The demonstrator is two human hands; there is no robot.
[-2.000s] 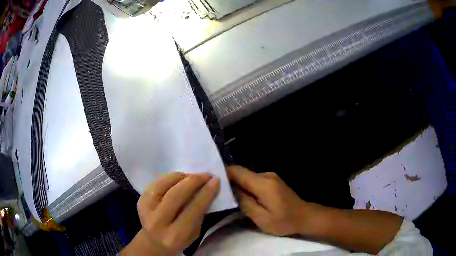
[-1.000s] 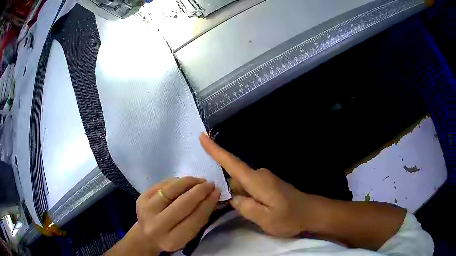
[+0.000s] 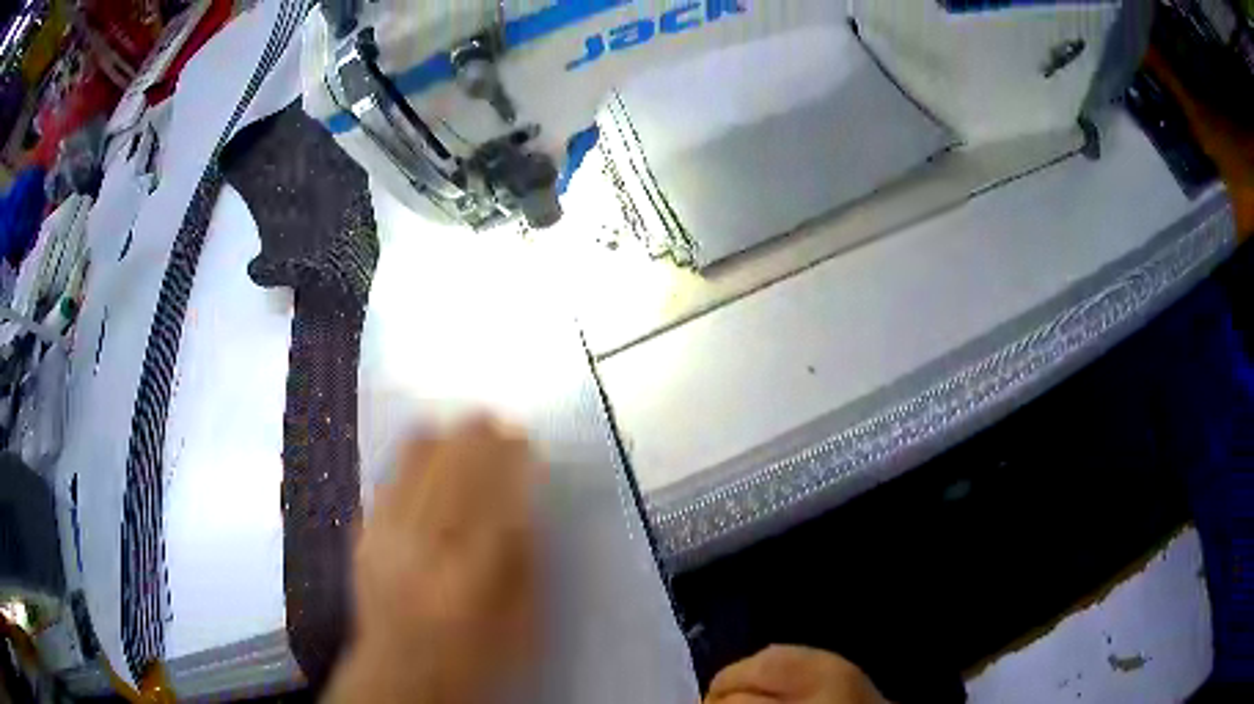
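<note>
A pale-backed garment panel (image 3: 605, 550) runs from under the machine head down over the table's front edge, with a thin dark line along its right edge. Dark patterned cloth (image 3: 323, 399) shows along its left side. My left hand (image 3: 447, 550), blurred, lies on top of the panel, fingers towards the machine; whether they grip cloth is unclear. My right hand (image 3: 795, 677) is cut off by the bottom edge, beside the panel's right edge; its fingertips are hidden. Bright glare hides the needle area below the sewing machine head (image 3: 454, 110).
Stacked cut pieces (image 3: 784, 138) lie on the bed right of the needle area. A long curved pile of panels (image 3: 158, 426) lies at left. A measuring tape (image 3: 935, 420) follows the table's front edge. A chipped white surface (image 3: 1100, 640) is below right.
The view has shifted up to show more of the machine. My left hand has moved up the panel from its lower end. My right hand has lowered, and its pointing finger no longer shows.
</note>
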